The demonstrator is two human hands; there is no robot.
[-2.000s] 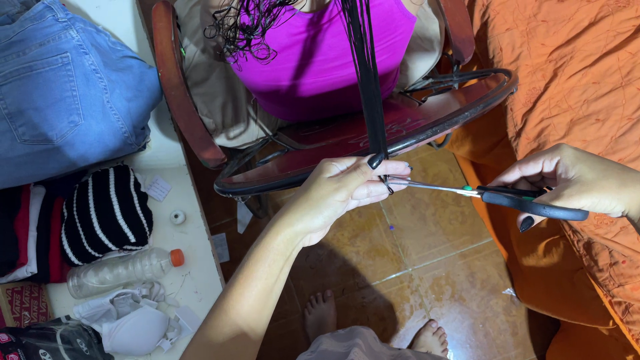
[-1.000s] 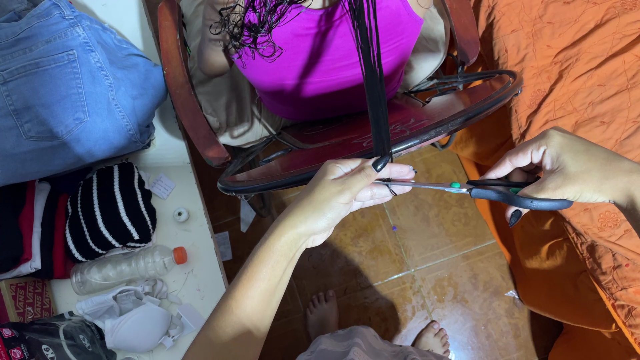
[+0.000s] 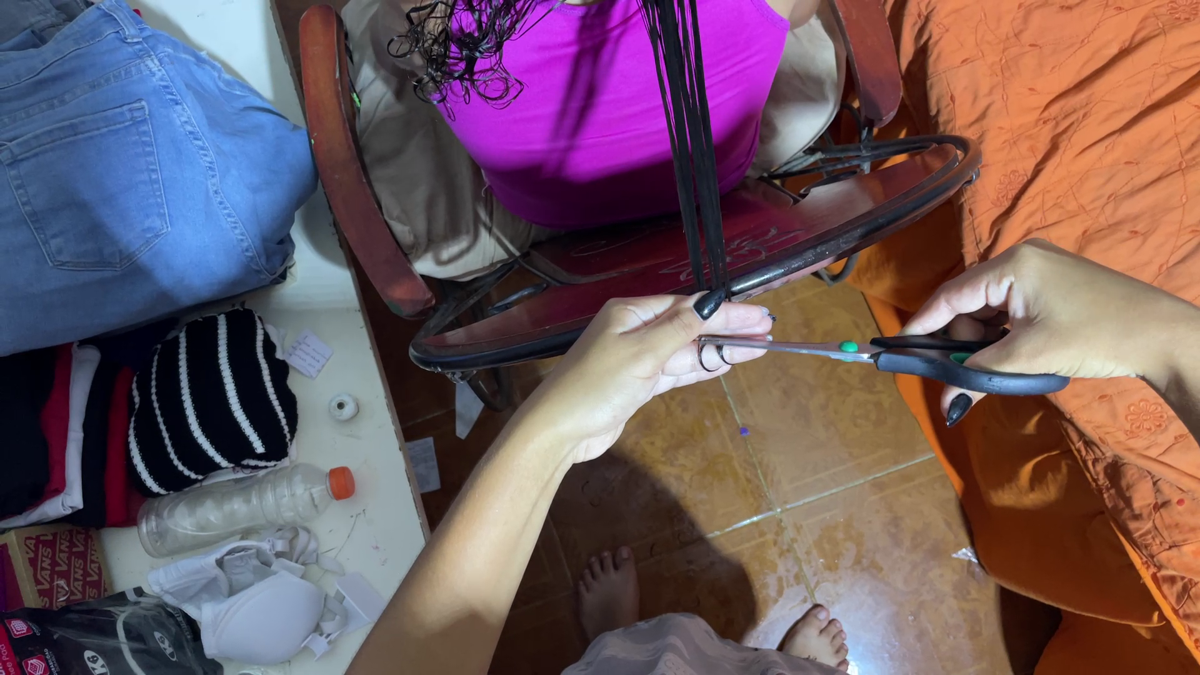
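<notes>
A long straight lock of dark hair hangs down from a seated person in a magenta top. My left hand pinches the lock near its lower end between its fingers. Small curled hair ends show below those fingers. In my right hand is a pair of scissors with black handles, pointing left. The scissor blades lie along the fingers of my left hand, just at the hair ends. Whether the blades are parted is hard to tell.
Behind the person stands a dark red chair back with a black rim. Left, a white surface bears folded jeans, a striped knit, a plastic bottle and a white bra. An orange cover lies right; bare feet are on the tiled floor.
My right hand and the scissors have moved slightly left since the earliest frame. My left hand stays on the lock of hair.
</notes>
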